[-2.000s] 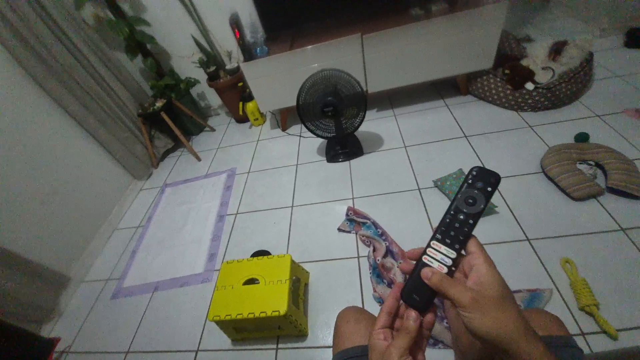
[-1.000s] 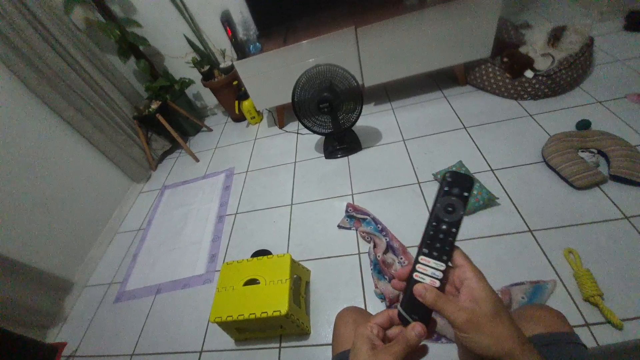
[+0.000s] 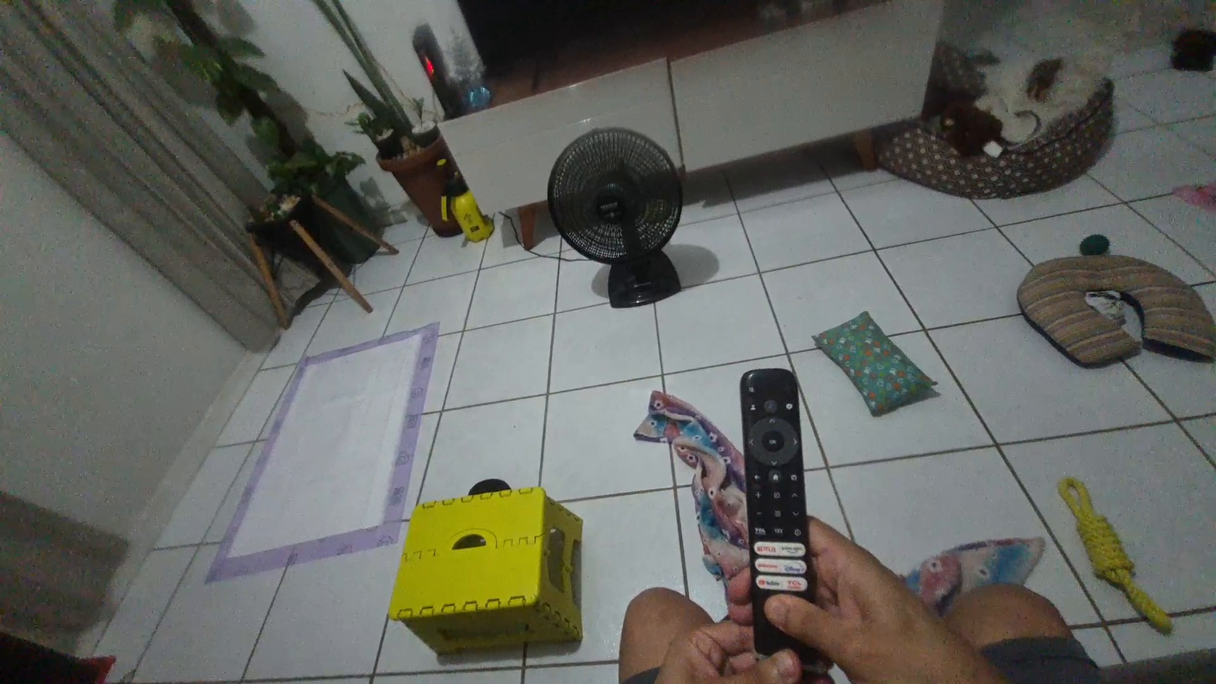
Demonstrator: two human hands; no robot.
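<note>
A black TV remote control (image 3: 773, 494) stands nearly upright in both my hands, its button face toward me. My right hand (image 3: 855, 613) wraps its lower right side, with the thumb lying on the face below the white app buttons. My left hand (image 3: 727, 655) grips the bottom end from the left, partly cut off by the frame edge. Behind the remote, a colourful patterned cloth (image 3: 703, 465) lies crumpled on the tiled floor, partly hidden by the remote and my hands. A small green patterned pillow (image 3: 874, 363) rests on the floor beyond, to the right.
A yellow folding stool (image 3: 475, 560) and a purple-edged white pad (image 3: 328, 451) are at left. A black fan (image 3: 617, 204) stands before a white TV cabinet (image 3: 788, 95). At right are a yellow knotted rope (image 3: 1107, 556), a striped U-shaped cushion (image 3: 1064, 299) and a pet bed (image 3: 1007, 161).
The remote has moved left and is more upright than before, uncovering the green pillow. Both hands have kept hold of it.
</note>
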